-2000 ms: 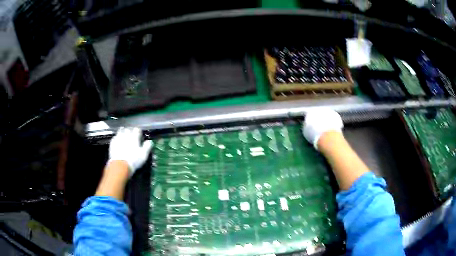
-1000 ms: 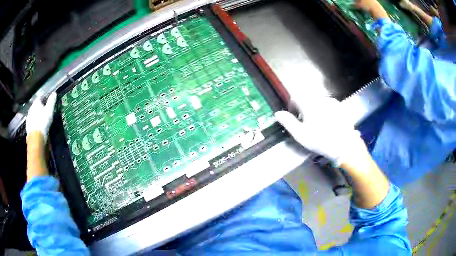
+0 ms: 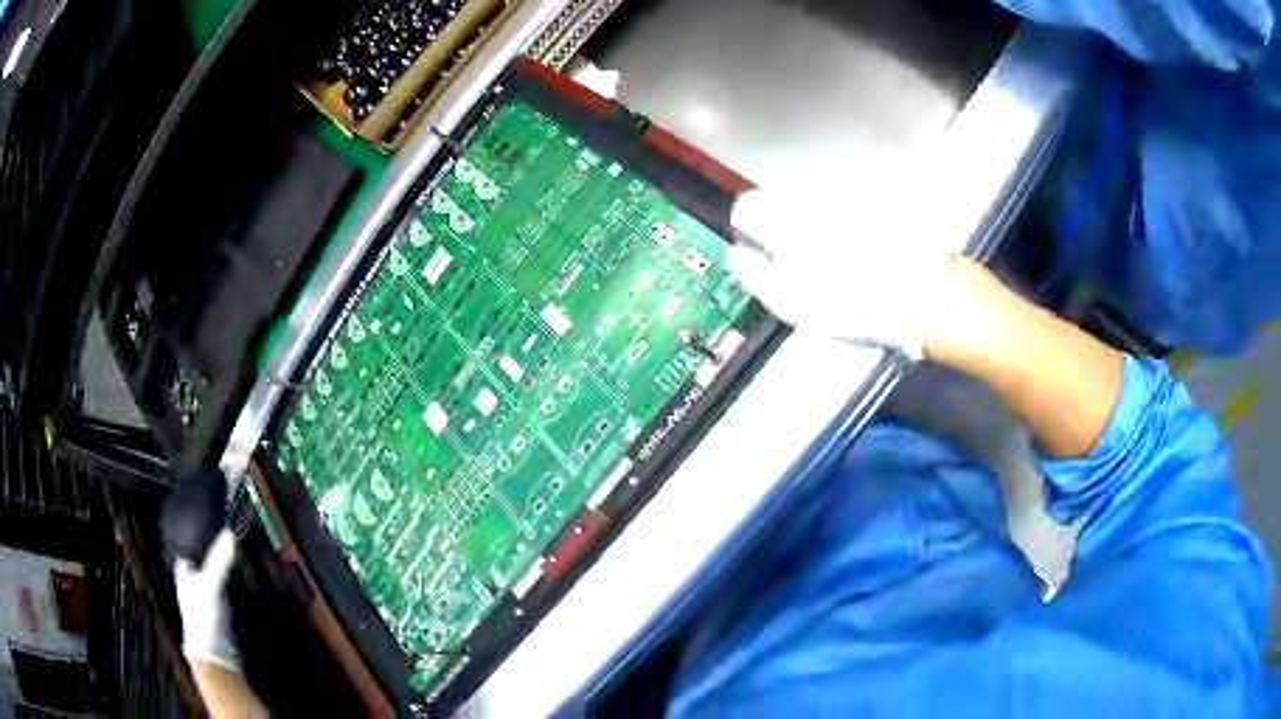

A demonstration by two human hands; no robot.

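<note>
A green circuit board (image 3: 520, 407) lies in a black carrier with reddish-brown bars (image 3: 573, 545) on the conveyor, tilted across the view. My right hand (image 3: 843, 270), in a white glove and overexposed, is at the carrier's right end near its front corner. Glare hides its fingers and whether they grip the carrier. My left hand (image 3: 208, 601), also white-gloved, is low at the left, beyond the carrier's left end. A dark rounded thing (image 3: 194, 514) shows at its fingertips; I cannot tell whether the hand holds it.
The silver conveyor rail (image 3: 337, 253) runs behind the carrier. A brown box of dark parts (image 3: 386, 63) and a black tray (image 3: 246, 267) are on the green-matted shelf. A metal plate (image 3: 787, 84) lies right of the carrier. A person's blue sleeve (image 3: 1166, 28) shows at upper right.
The view has turned, so the board appears more steeply tilted. My left hand has left the carrier's left edge and is lower, beside a dark rounded thing. My right hand remains near the right end.
</note>
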